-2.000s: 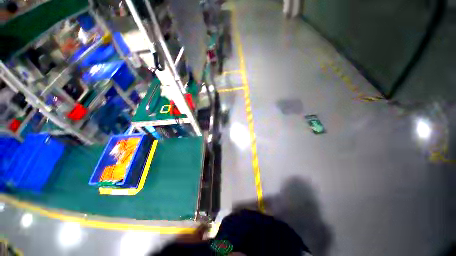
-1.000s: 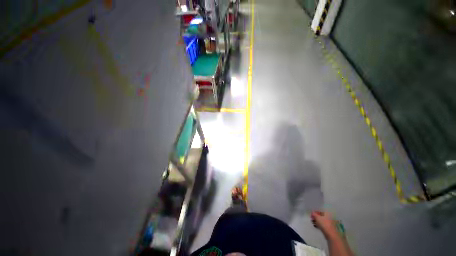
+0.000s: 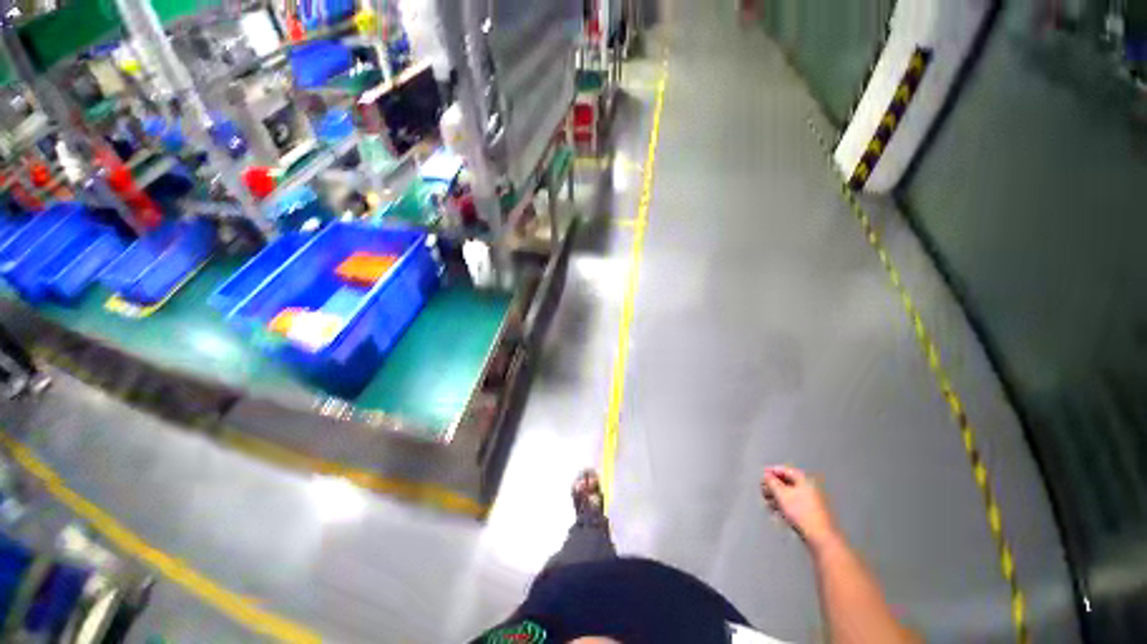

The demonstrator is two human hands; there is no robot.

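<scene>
My right hand (image 3: 792, 497) is held out over the floor at the lower right, small and slightly blurred. Its fingers look loosely curled, and nothing shows in it. My left hand is not in view. A large deep blue bin (image 3: 399, 315) sits on the green-topped bench (image 3: 440, 359) at the left, with orange and pale items inside. Neither hand touches it. More blue bins (image 3: 157, 267) sit farther left on the bench.
A grey floor aisle (image 3: 717, 315) runs ahead, with a yellow line (image 3: 638, 239) at its left. A yellow-black line (image 3: 925, 333) and a dark green wall (image 3: 1044, 252) run along the right. A white pillar (image 3: 899, 107) with a striped band stands ahead right. My foot (image 3: 587, 493) shows below.
The view has moved along the aisle. A bench with blue bins now shows at the left, and the striped pillar looks nearer. My right hand stays at the lower right, slightly higher.
</scene>
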